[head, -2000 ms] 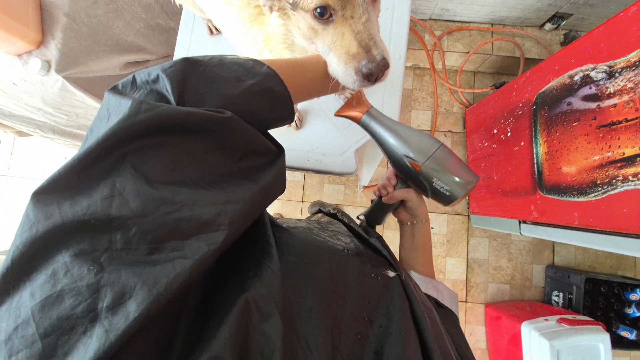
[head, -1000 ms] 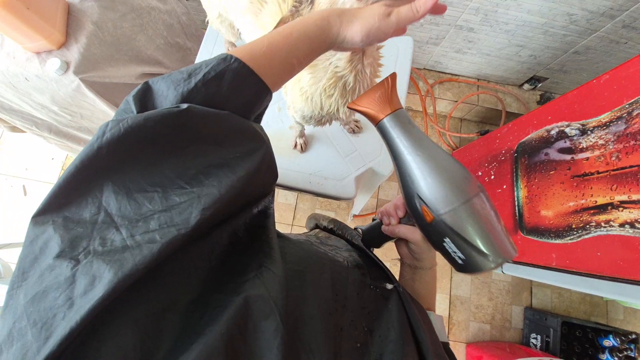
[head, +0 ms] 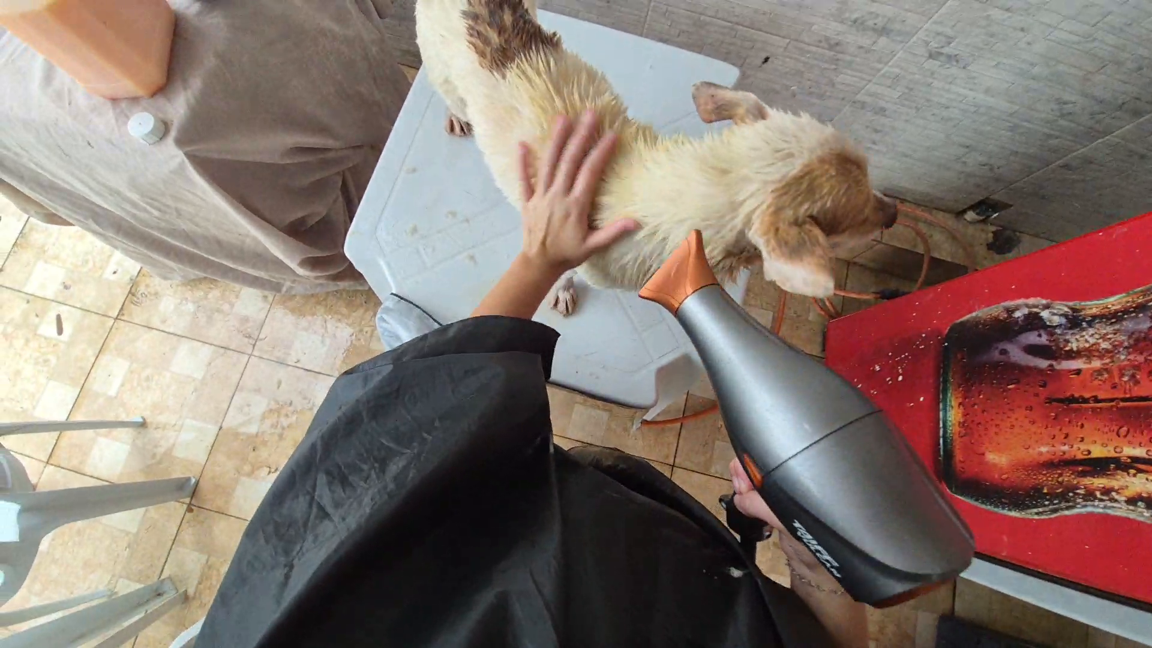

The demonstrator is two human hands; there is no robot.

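Observation:
A wet, cream-coloured dog with brown patches stands on a white plastic table, its head turned to the right. My left hand lies with spread fingers on the fur of its side, behind the shoulder. In my right hand is the handle of a grey hair dryer, whose body hides part of that hand. The dryer's orange nozzle points up toward the dog's neck and shoulder, close to the fur. A black waterproof cape covers my body and upper left arm.
A brown cloth drapes a surface at the upper left, with an orange plastic container and a white cap on it. White plastic chair legs stand lower left. At right is a red cooler with a bottle picture; an orange cord lies behind.
My left hand has come down from the air onto the dog's side. The dog's head, out of frame a second ago, now shows at right. My right hand still holds the dryer.

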